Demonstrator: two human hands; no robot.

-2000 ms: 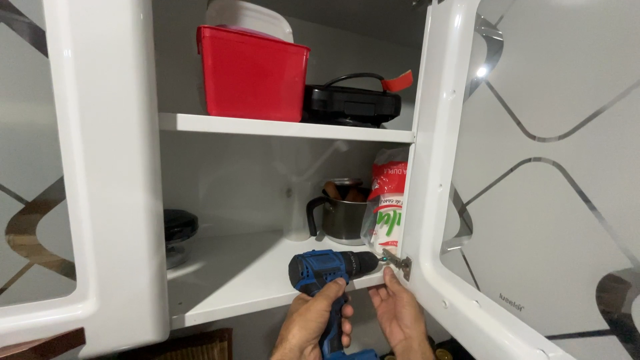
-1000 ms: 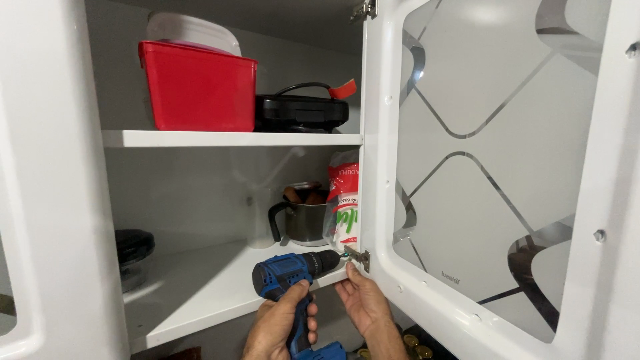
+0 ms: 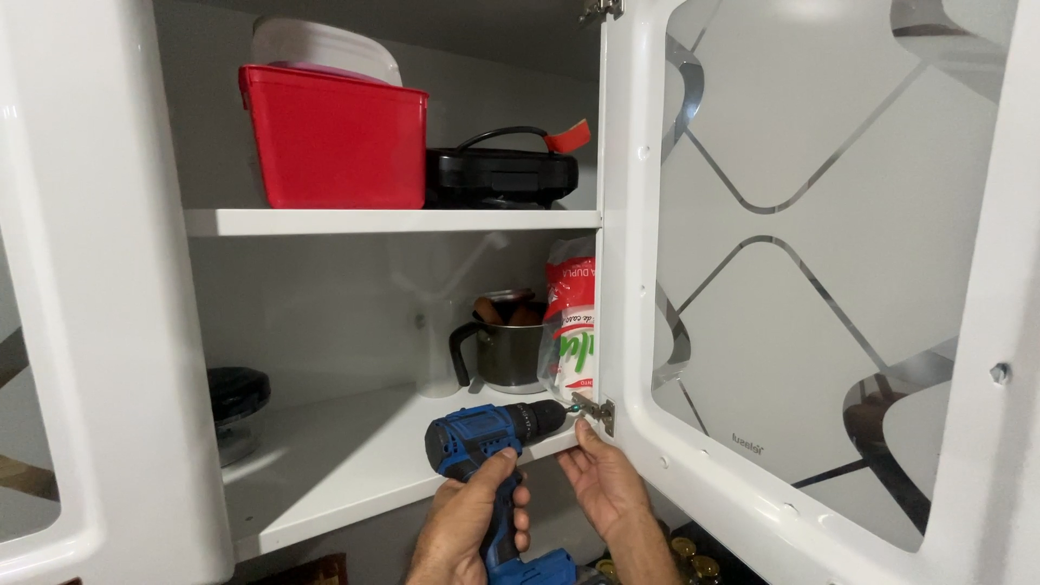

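My left hand (image 3: 471,516) is wrapped around the handle of a blue and black cordless drill (image 3: 479,435). The drill lies level, its chuck pointing right, and its bit reaches the lower metal hinge (image 3: 600,411) of the open cabinet door (image 3: 634,325). Just under that hinge, my right hand (image 3: 605,479) has its fingertips raised near the bit and the shelf's front edge. Whether those fingers hold a small part cannot be told. A second hinge (image 3: 601,8) shows at the door's top.
On the upper shelf (image 3: 390,222) stand a red plastic bin (image 3: 337,138) and a black appliance (image 3: 504,175). The lower shelf (image 3: 341,463) holds a dark pot (image 3: 508,353), a plastic food bag (image 3: 573,325) and a dark-lidded glass container (image 3: 236,410). Jars (image 3: 695,561) are below.
The view has shifted over these frames. Both hands stay at the lower hinge, with the drill in my left hand throughout.
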